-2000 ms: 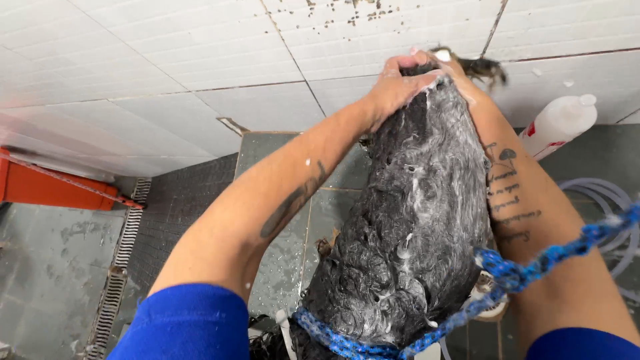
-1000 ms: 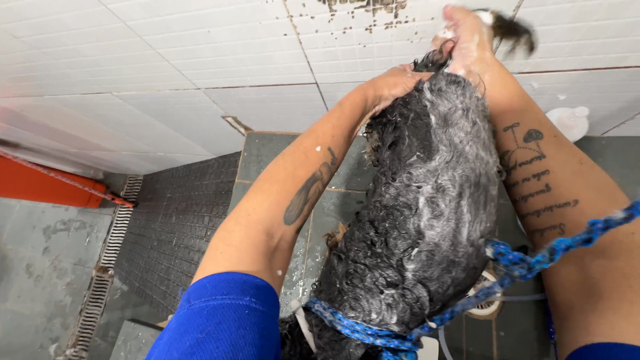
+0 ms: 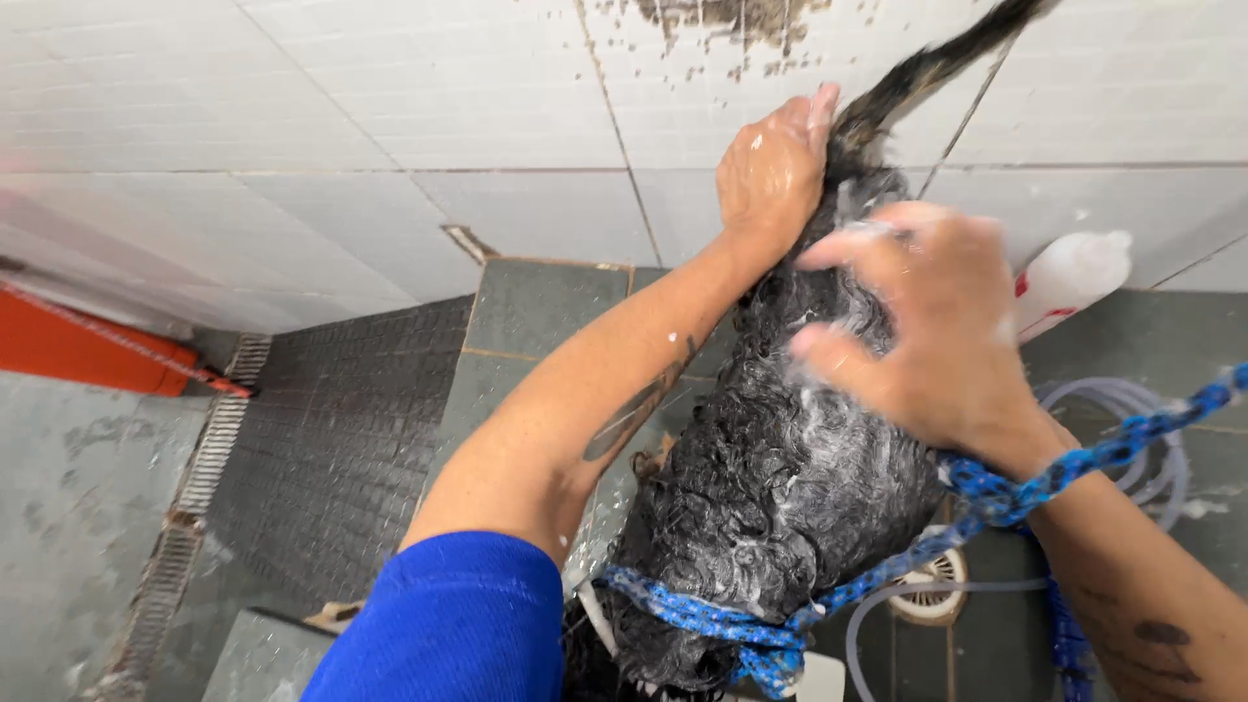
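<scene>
A dog with wet, curly black fur [image 3: 770,478] stands below me, white lather spread along its back, its rear toward the tiled wall. My left hand [image 3: 775,171] rests against the left side of its rump at the tail base, fingers closed together; whether they grip fur is hidden. The dark tail [image 3: 936,73] sticks up to the right of that hand. Over the lathered back is my right hand [image 3: 926,322], blurred, its fingers spread and thumb apart, holding nothing. A blue rope [image 3: 682,609] loops around the dog's neck and runs off to the right.
A white plastic bottle [image 3: 1072,283] stands near the wall at right. Beyond the dog lie a coiled clear hose [image 3: 1170,448] and a round drain cover [image 3: 931,585]. At left are a long floor grate [image 3: 210,458], an orange object [image 3: 88,336] and the platform's tiled edge [image 3: 546,302].
My right hand has moved from the tail area down over the back, and its fingers have opened. The tail now points up to the right. My left hand remains near the rump.
</scene>
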